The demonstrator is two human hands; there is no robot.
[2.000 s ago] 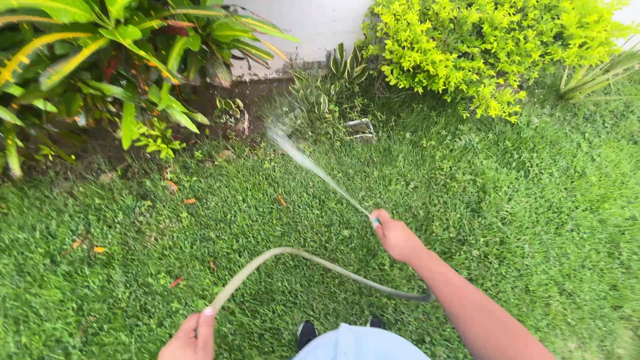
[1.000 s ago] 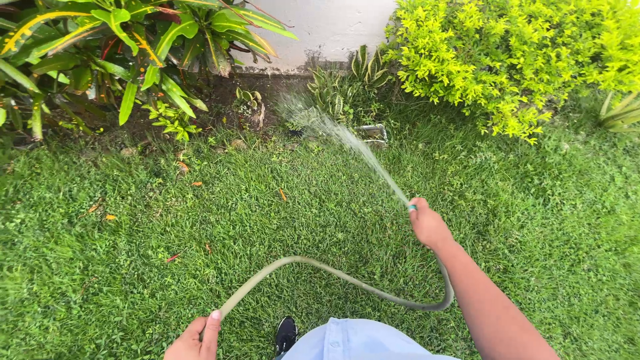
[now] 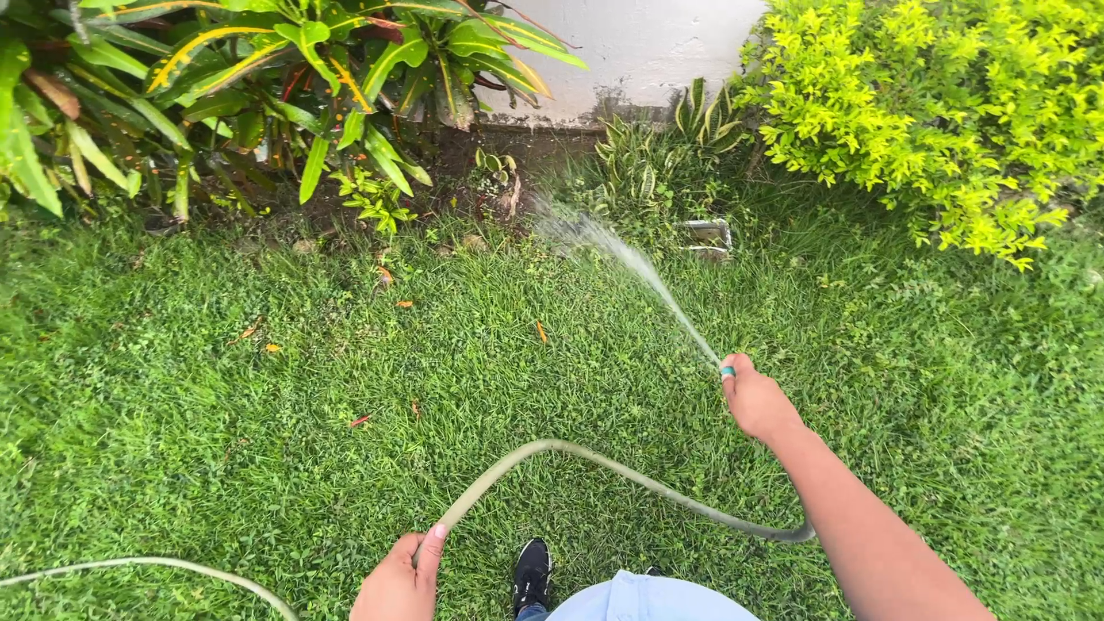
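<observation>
A pale green garden hose (image 3: 552,446) loops above the grass between my two hands. At the bottom, left of centre, my left hand (image 3: 401,576) is closed around the hose. My right hand (image 3: 757,398), right of centre, grips the hose's end, where a small teal part (image 3: 727,372) shows at the fingers. From there a spray of water (image 3: 634,259) fans up and left toward the soil and low plants by the wall. My right forearm hides part of the hose.
A broad-leaved croton shrub (image 3: 345,78) fills the upper left, and a yellow-green bush (image 3: 914,112) the upper right. Between them are a white wall (image 3: 638,47) and variegated snake plants (image 3: 707,116). A small open box (image 3: 707,235) sits in the lawn. More hose (image 3: 155,562) lies at lower left.
The spray keeps running from the hose's end in my right hand, and my left hand still holds the hose. Another stretch of hose now shows at lower left.
</observation>
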